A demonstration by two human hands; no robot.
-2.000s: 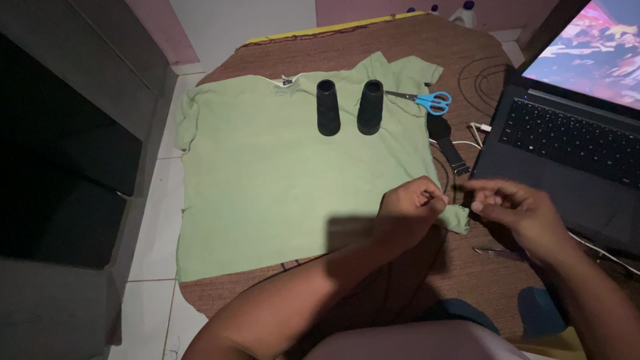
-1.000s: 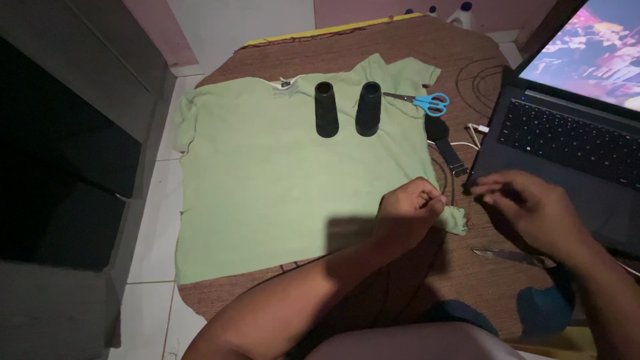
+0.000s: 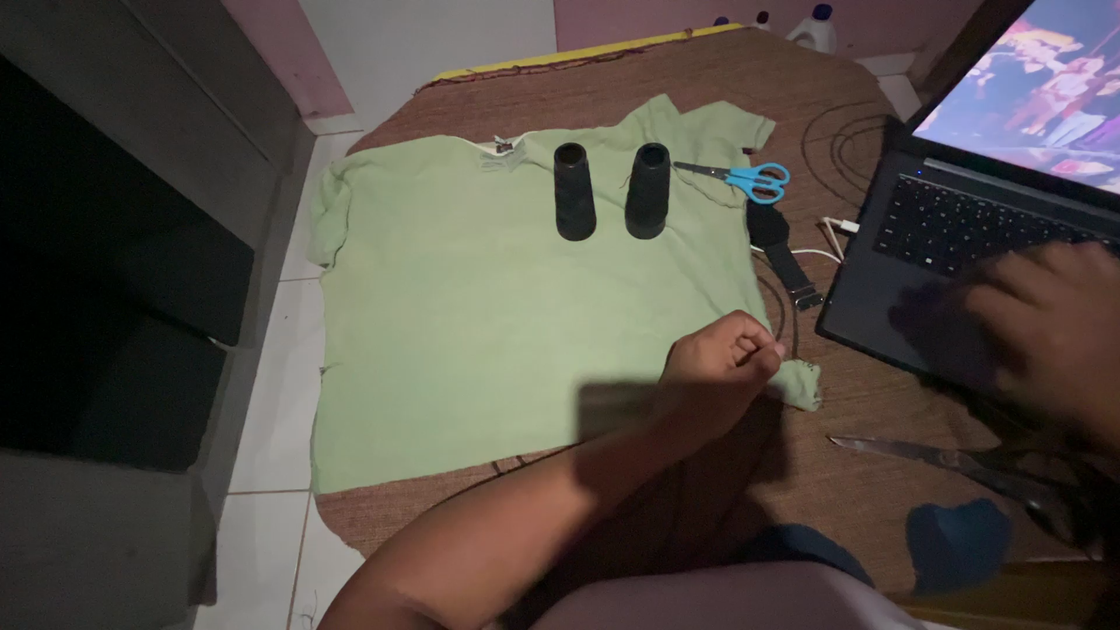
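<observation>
A light green T-shirt (image 3: pixel 507 306) lies spread over a table with a brown woven cover. Two black thread cones (image 3: pixel 575 197) stand on its upper right part, and blue-handled scissors (image 3: pixel 744 179) lie beside the right one. My left hand (image 3: pixel 726 354) rests near the shirt's lower right edge with thumb and forefinger pinched; whether thread is between them is too fine to see. My right hand (image 3: pixel 1046 332), blurred, is over the laptop's palm rest, its fingers bent; what it holds, if anything, is unclear. Larger dark scissors (image 3: pixel 945 459) lie below it.
An open laptop (image 3: pixel 919 306) takes up the right side. A black watch (image 3: pixel 787 254), a white cable (image 3: pixel 809 252) and dark cord lie between it and the shirt. A piece of blue cloth (image 3: pixel 958 542) is at the near right. Bottles (image 3: pixel 815 31) stand beyond the table's far edge.
My right hand has moved away from my left hand, to the right and over the laptop. The left hand has stayed in nearly the same place, still pinched.
</observation>
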